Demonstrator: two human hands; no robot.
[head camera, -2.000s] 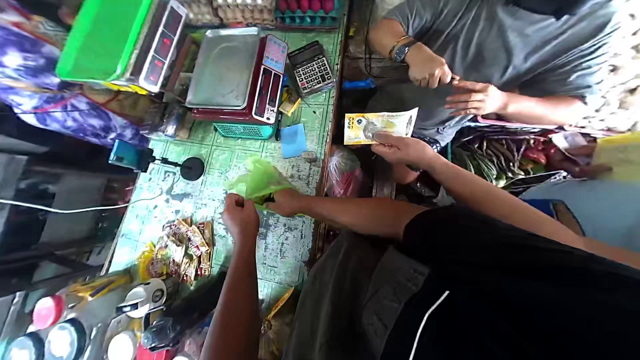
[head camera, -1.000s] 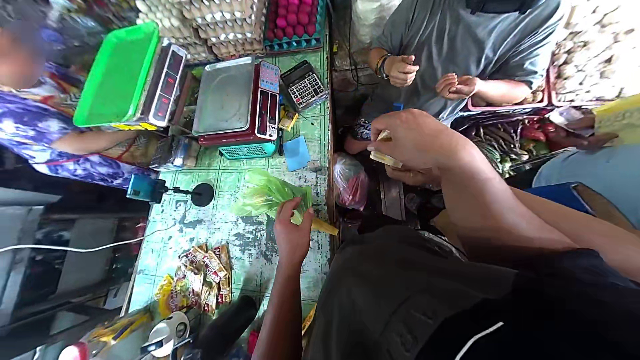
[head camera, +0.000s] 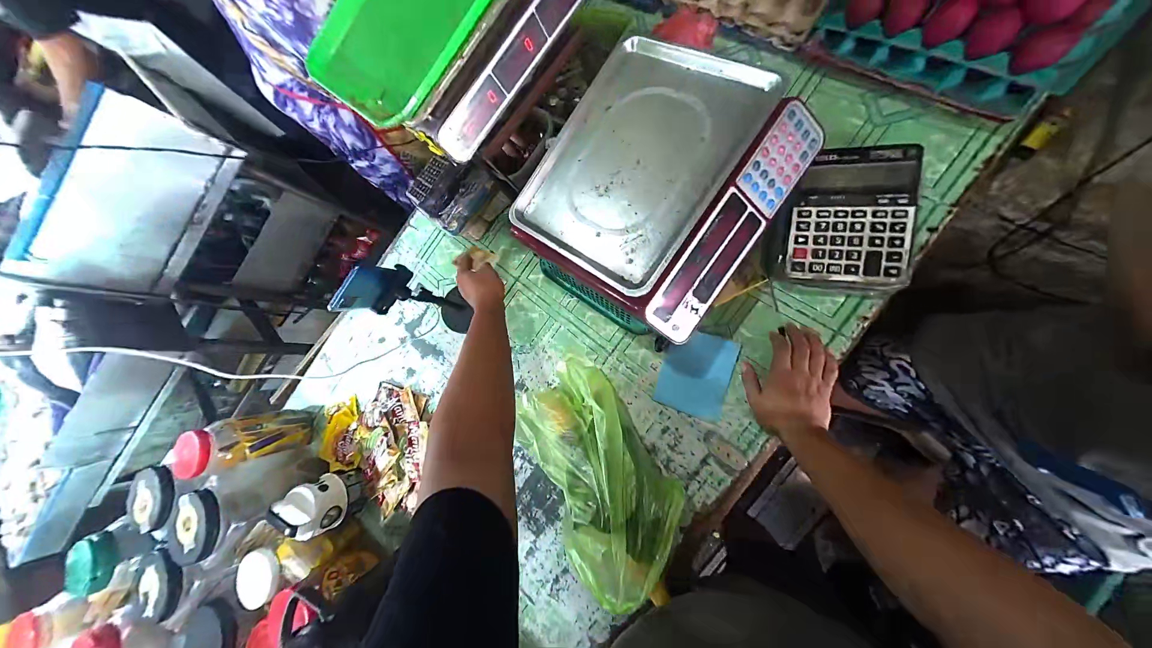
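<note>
My left hand (head camera: 481, 281) reaches over the green table beside the round base of a phone stand (head camera: 454, 310). Its fingers are closed on a small, folded yellowish paper (head camera: 474, 258), possibly a banknote. My right hand (head camera: 794, 382) rests palm down near the table edge, fingers apart, holding nothing visible. Just left of it lies a blue piece of paper or card (head camera: 696, 375). Between my arms is a translucent green plastic bag (head camera: 605, 486), its contents hard to make out. A digital scale with a metal pan (head camera: 643, 162) and a calculator (head camera: 850, 220) stand beyond my hands.
Snack sachets (head camera: 391, 450) and plastic jars (head camera: 193, 526) crowd the lower left. A second scale carries a green tray (head camera: 396, 58). Red eggs in a teal carton (head camera: 927, 76) are at the upper right. A white cable (head camera: 225, 369) crosses the left; a person in grey sits at right.
The green bag, held by my left hand one second ago, now lies released on the table. My left hand has moved to the phone stand, and my right hand onto the table. The view has shifted closer.
</note>
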